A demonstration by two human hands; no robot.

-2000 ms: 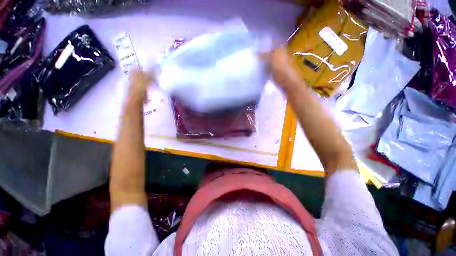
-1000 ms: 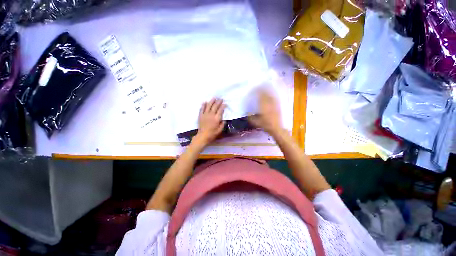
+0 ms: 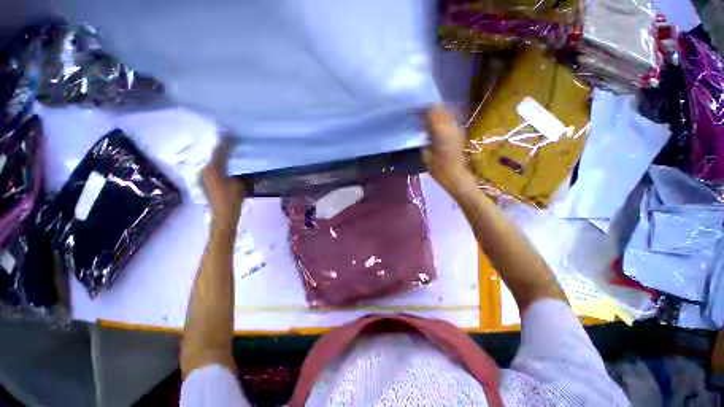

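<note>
A pale blue-grey mailing bag (image 3: 317,71) is held up and spread above the table, with its dark-edged mouth towards me. My left hand (image 3: 222,181) grips its near left corner. My right hand (image 3: 446,147) grips its near right corner. The fingertips are partly hidden and a little blurred. A mauve bagged garment (image 3: 365,246) with a white hang tag lies flat on the table below the bag's near edge; its far part is hidden under the bag. A shipping label (image 3: 186,147) lies on the table left of the mailing bag, blurred and partly hidden.
A black bagged garment (image 3: 111,211) lies at left. A mustard bagged garment (image 3: 532,127) lies at right, beside stacked mailing bags (image 3: 679,238) and a yellow slip (image 3: 595,306). The table's orange edge (image 3: 135,326) is near me, with a grey bin (image 3: 131,366) below left.
The mailing bag, lying on the table one second ago, is now raised and further forward. Both hands have moved apart to its corners. The mauve garment is uncovered.
</note>
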